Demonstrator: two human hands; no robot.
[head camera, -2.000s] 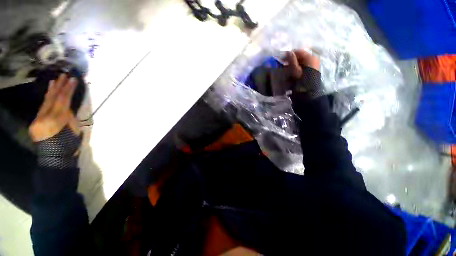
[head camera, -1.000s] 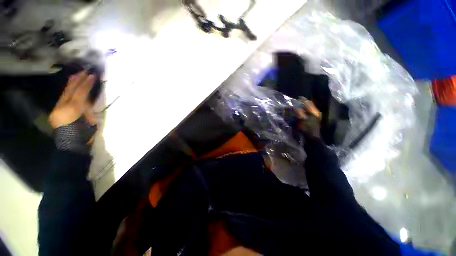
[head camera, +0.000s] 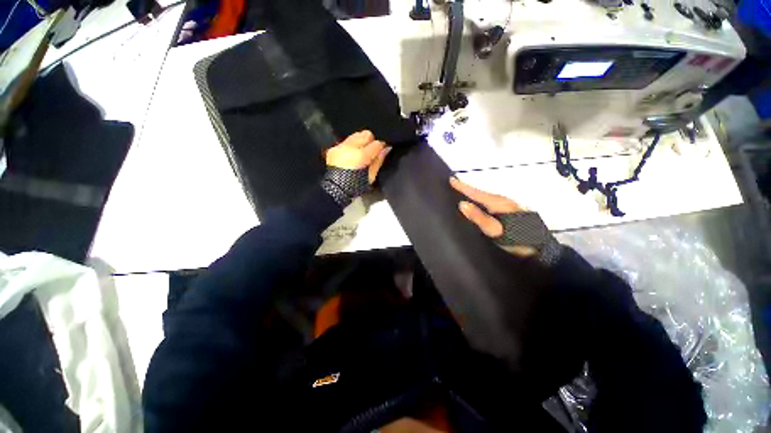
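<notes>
A long smooth dark grey-black piece (head camera: 448, 245) runs from near the needle area over the table's front edge toward my lap. My right hand (head camera: 494, 216) holds its right edge. My left hand (head camera: 359, 158) pinches black material where the piece's upper end meets the padded mesh panel (head camera: 262, 144). The panel lies on the table at the left, with a greyish strip on it. The presser foot area (head camera: 427, 123) is just beyond the upper end; the exact contact there is too dark to tell.
The white sewing machine (head camera: 592, 110) with a lit control panel (head camera: 587, 70) stands at the upper right. A black jointed bracket (head camera: 594, 182) is right of the needle. Clear plastic bag (head camera: 685, 287) lower right, white bag (head camera: 80, 321) lower left, stacked black panels (head camera: 59, 169) far left.
The view has swung left toward the machine. My right hand has left the clear plastic bag and now holds the long dark piece on the table. My left hand now grips material.
</notes>
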